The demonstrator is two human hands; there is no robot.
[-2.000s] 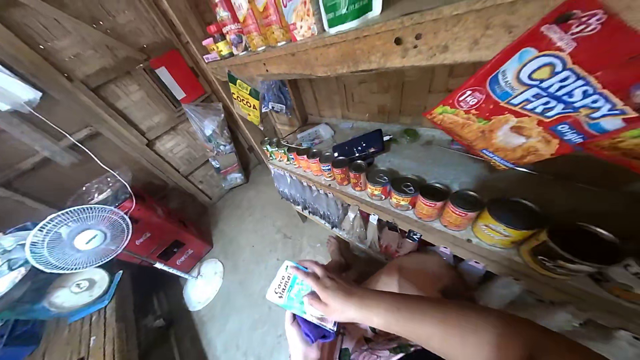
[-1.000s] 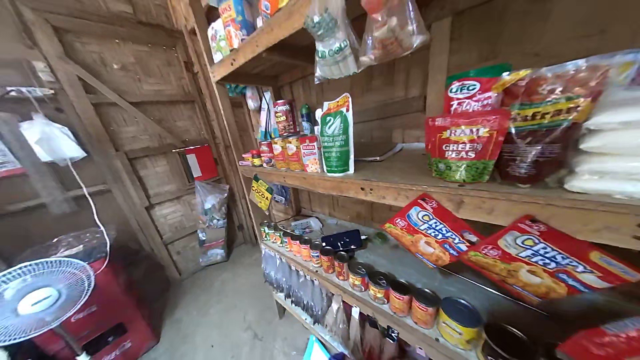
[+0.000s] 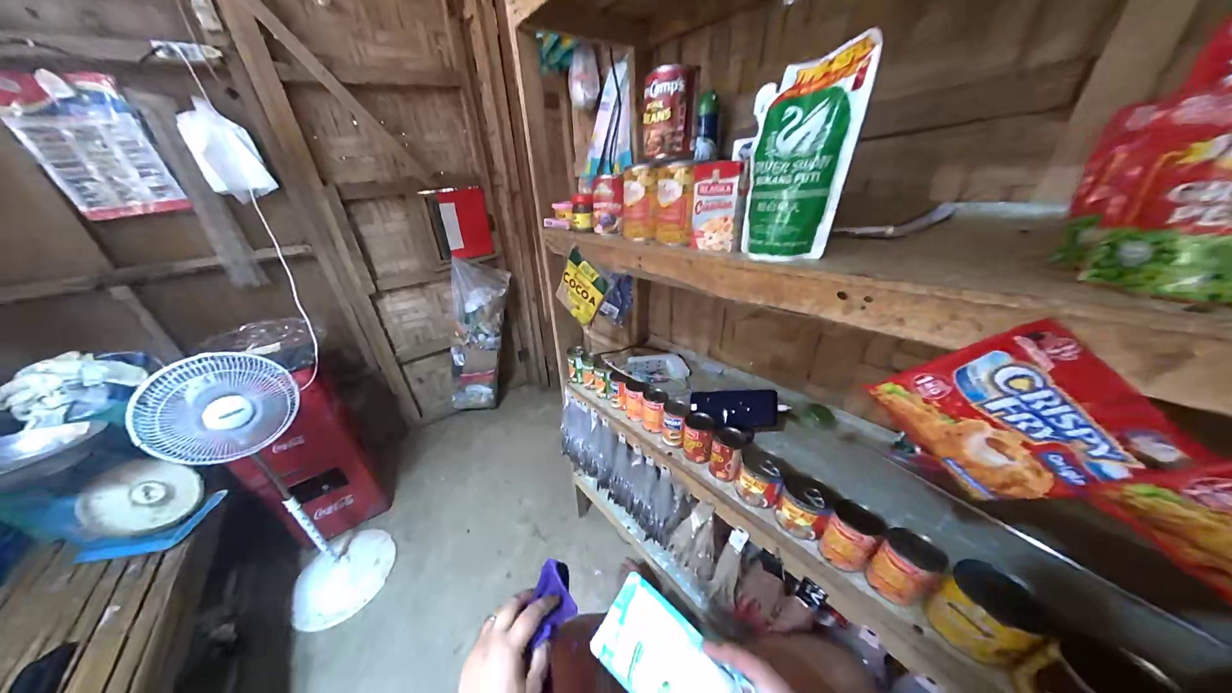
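Observation:
At the bottom of the head view, my left hand grips a purple cloth. Just right of it, my right hand has hold of a white and light-blue carton, its fingers on the lower right end. The carton is tilted and somewhat blurred. Both hands are over my lap, partly cut off by the lower edge. To their right, a row of cans lines the front of a wooden shelf. A dark phone lies behind the cans.
A wooden shelf above holds cans, boxes and a green pouch. Red packets hang at its edge. A fan stands left before red crates. A scale rests beside a slatted wooden bench.
The view has swung up and then partly down. Two seconds ago my right hand lay over the carton's face, with the purple cloth below it; now the cloth and carton are apart, the cloth at left.

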